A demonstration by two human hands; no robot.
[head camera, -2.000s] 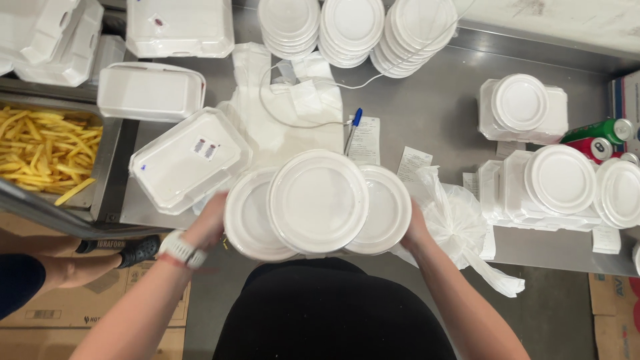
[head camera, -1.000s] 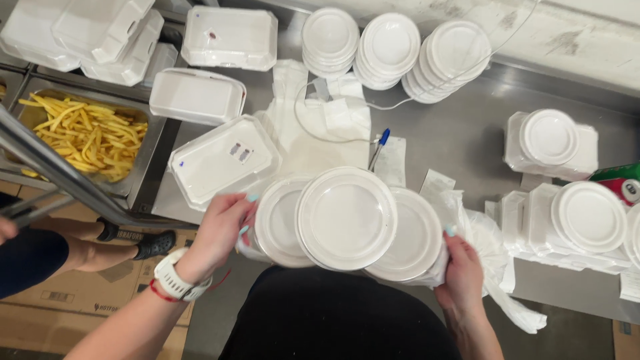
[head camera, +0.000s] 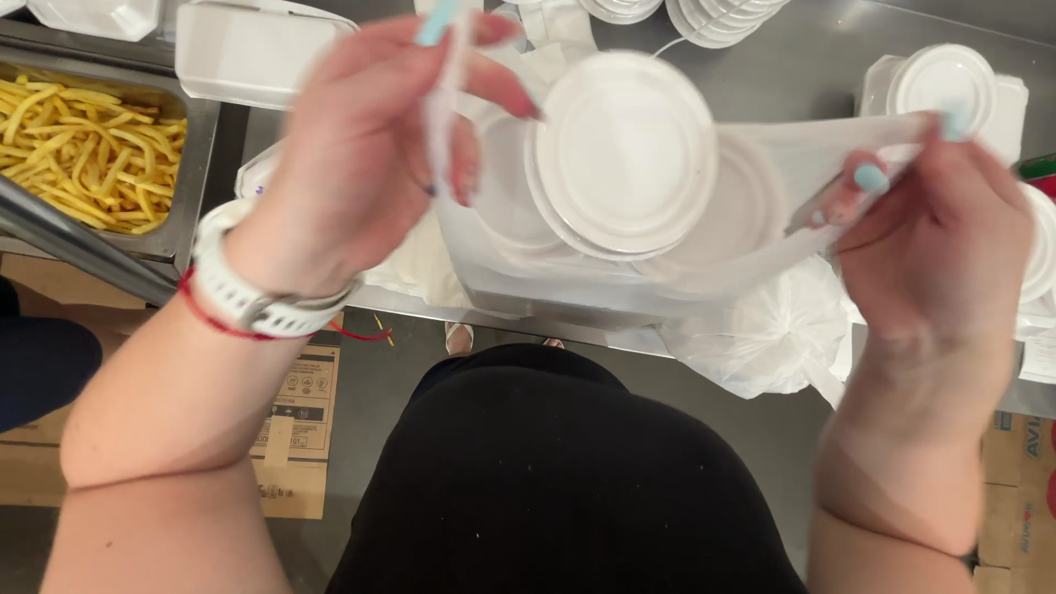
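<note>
Several white lidded round containers (head camera: 627, 153) sit in a thin, translucent white plastic bag (head camera: 569, 293) at the edge of the steel counter, with one lid topmost in the middle. My left hand (head camera: 371, 132), wearing a white-banded watch (head camera: 256, 289), pinches one side of the bag, raised above the containers. On the other side my right hand (head camera: 924, 206) grips the bag's upper edge, pulling it taut. To the right below, a knotted plastic bag (head camera: 775, 338) rests at the counter's edge. Both hands are somewhat blurred.
French fries (head camera: 82, 153) fill a steel pan at the left, beside a metal bar (head camera: 74, 239). A white foam clamshell box (head camera: 247, 58) is at the upper left. More lidded containers (head camera: 945, 87) stand at the right. Another person's dark-clothed leg (head camera: 41, 363) shows at the left edge.
Both hands have risen from beside the lidded containers, and the bag's sides are now pulled up around them. The view has come closer to the counter.
</note>
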